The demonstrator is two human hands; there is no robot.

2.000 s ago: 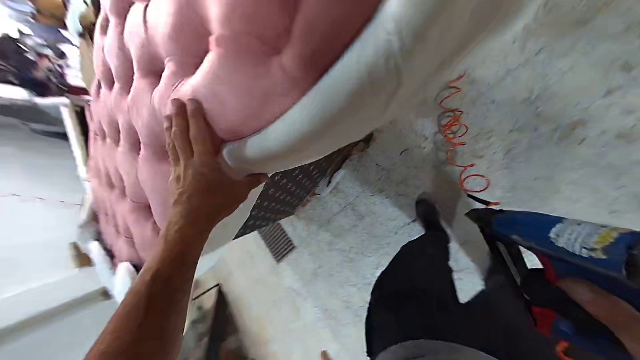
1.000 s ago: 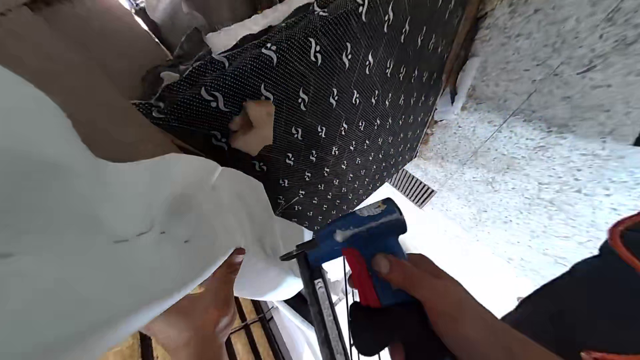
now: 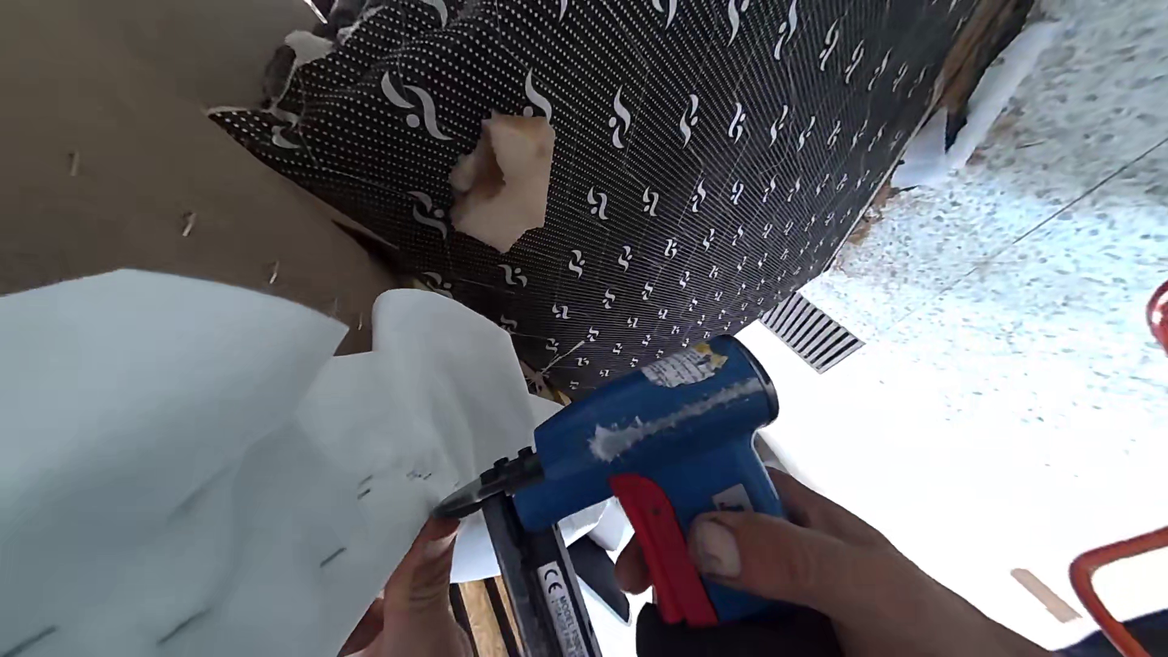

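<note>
My right hand (image 3: 785, 566) grips a blue pneumatic staple gun (image 3: 657, 420) with a red trigger and a black magazine. Its black nose rests at the edge of a white fabric sheet (image 3: 365, 456), close to my left fingertips. Low in the view, my left hand (image 3: 415, 593) holds the edge of this white fabric, the fingers partly hidden beneath it. Several staples show in the white fabric. Behind the gun spreads black patterned fabric (image 3: 639, 182) with a torn hole that shows pale material (image 3: 511, 182).
Brown board (image 3: 164, 155) with loose or raised staples lies at upper left. A floor drain grate (image 3: 812, 333) sits in the speckled floor (image 3: 1031, 274). An orange-red air hose (image 3: 1122, 547) curves at the right edge. Wooden slats (image 3: 484, 611) show at the bottom.
Two seconds ago my left hand lay on pink tufted upholstery; now it is at the white fabric. Since one second ago, the staple gun's nose has come to the fabric edge beside my left fingers.
</note>
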